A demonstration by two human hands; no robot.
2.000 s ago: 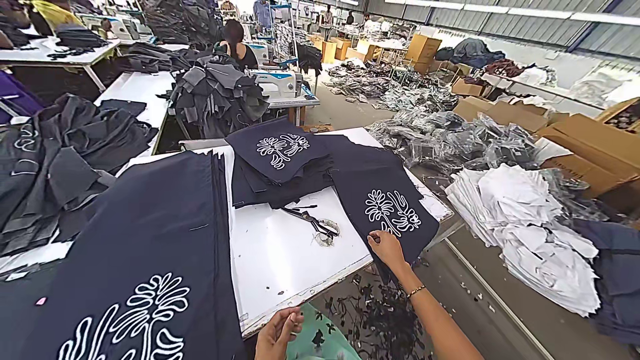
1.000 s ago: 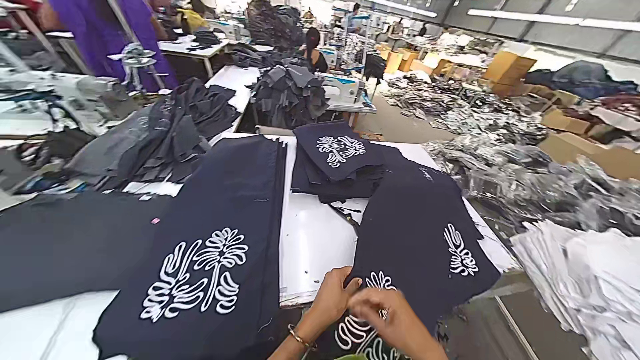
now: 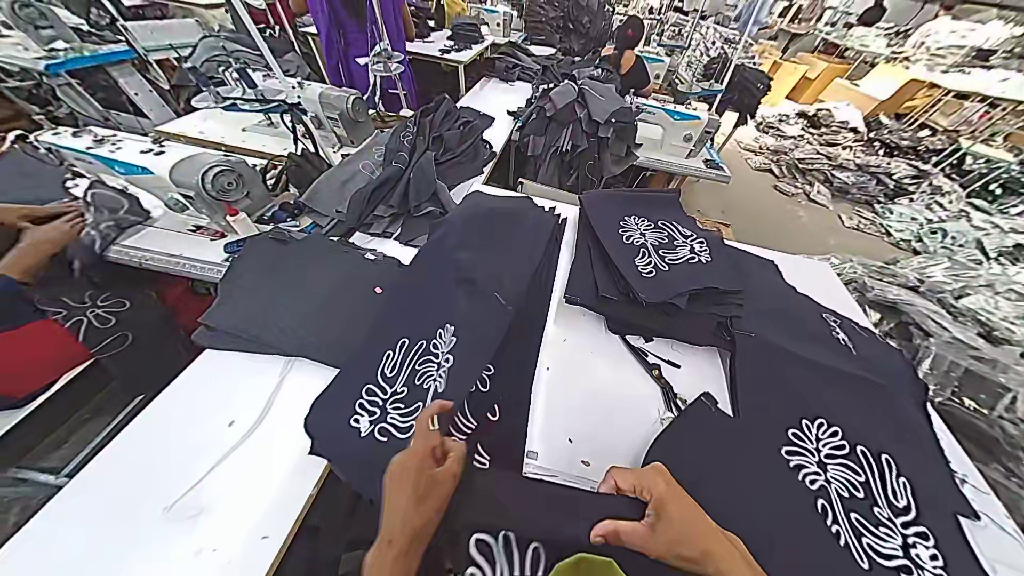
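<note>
My right hand (image 3: 668,512) grips the edge of a dark navy fabric panel (image 3: 552,508) with white looped embroidery, between thumb and fingers. My left hand (image 3: 424,472), a ring on one finger, is over the lower end of the long stack of navy embroidered panels (image 3: 480,256); whether it pinches cloth cannot be told. A smaller folded stack of embroidered panels (image 3: 660,256) lies beyond my hands, with dark-handled scissors (image 3: 658,376) partly under it. More navy panels (image 3: 808,384) with white embroidery are spread at the right of the white table (image 3: 596,400).
Grey fabric panels (image 3: 296,296) lie left of the long stack. At far left a co-worker's hands (image 3: 40,232) are beside a sewing machine (image 3: 184,172). Heaps of dark cut pieces (image 3: 576,128) lie beyond, near another sewing machine (image 3: 672,128). Plastic-wrapped bundles (image 3: 944,264) are piled on the right.
The view has swung left. My left hand has moved away from my right hand to the long stack's lower end. Panels at the right are spread wider than two seconds ago.
</note>
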